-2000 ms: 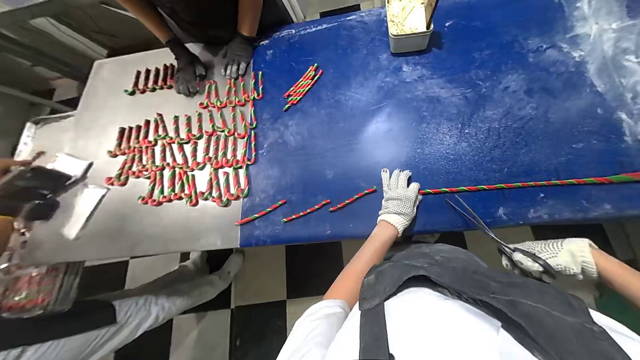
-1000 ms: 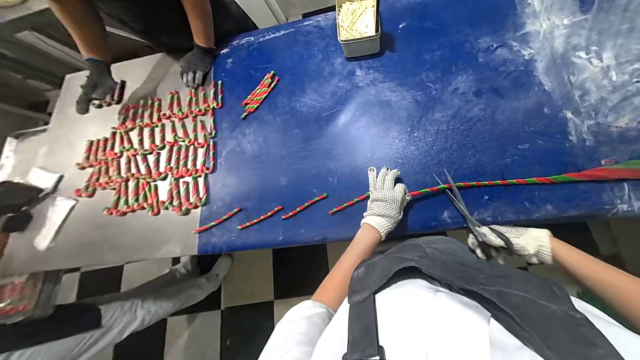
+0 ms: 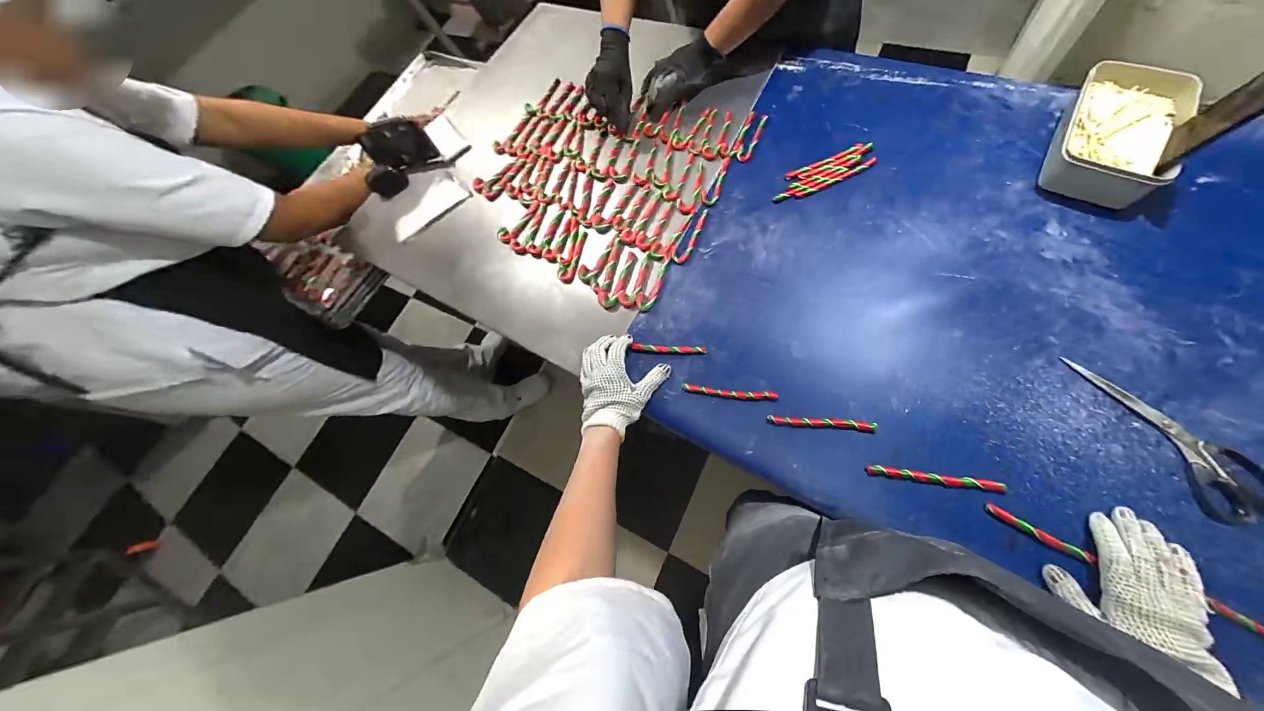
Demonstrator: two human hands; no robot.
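Observation:
My left hand [image 3: 614,387], in a white dotted glove, is at the edge of the blue table [image 3: 889,296], beside the left end of a short red and green candy stick [image 3: 670,349]. Its thumb and fingers are apart. My right hand [image 3: 1150,583], gloved alike, lies flat over a candy piece whose ends show at both sides; whether it grips that piece is unclear. Between my hands several cut sticks [image 3: 822,424] lie in a slanting row. Metal scissors [image 3: 1175,434] with dark handles lie on the table above my right hand, their blades together.
Several bent candy canes [image 3: 612,197] cover the metal table [image 3: 474,257] at left, where a co-worker's black-gloved hands [image 3: 642,84] touch them. Another co-worker [image 3: 118,227] stands at far left. A small pile of sticks [image 3: 825,173] and a white tub [image 3: 1121,133] stand on the blue table.
The scissors, in my right hand before, now lie on the table. My left hand has moved left to the far end of the stick row. The view has swung left.

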